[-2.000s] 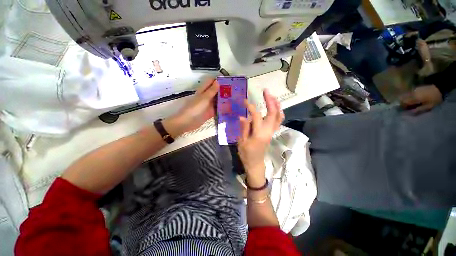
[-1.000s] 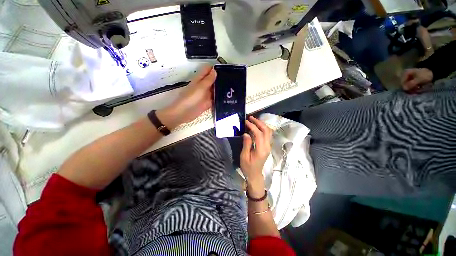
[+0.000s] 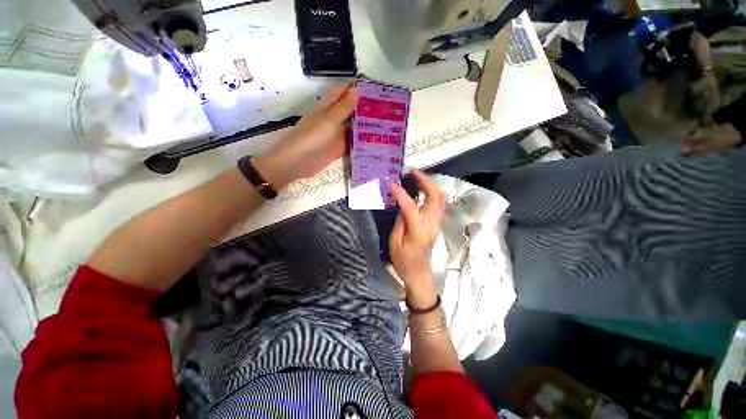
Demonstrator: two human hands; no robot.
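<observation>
A smartphone (image 3: 379, 139) with a lit pink and white screen is upright in front of me, above the table's front edge. My left hand (image 3: 321, 135) holds it by its left side. My right hand (image 3: 415, 217) is at its lower right corner, fingers apart and bent, a fingertip at the screen; whether it touches is unclear. A second phone (image 3: 325, 41) with a black screen and "vivo" lettering lies on the machine bed. White cloth (image 3: 123, 123) with dark stitch lines lies left of the needle area (image 3: 190, 78), under bright light.
The sewing machine head (image 3: 155, 20) is at the top. A small tan tab (image 3: 243, 69) lies on the bed. A tan strip (image 3: 492, 74) stands at the table's right end. A white cloth bundle (image 3: 478, 262) hangs right of my lap. Another person's hand (image 3: 710, 139) and grey-clad legs are at right.
The held phone's screen went from purple, to black with a logo, to a pink and white page. My right fingers moved off the screen, then back to its lower corner. The view has shifted down.
</observation>
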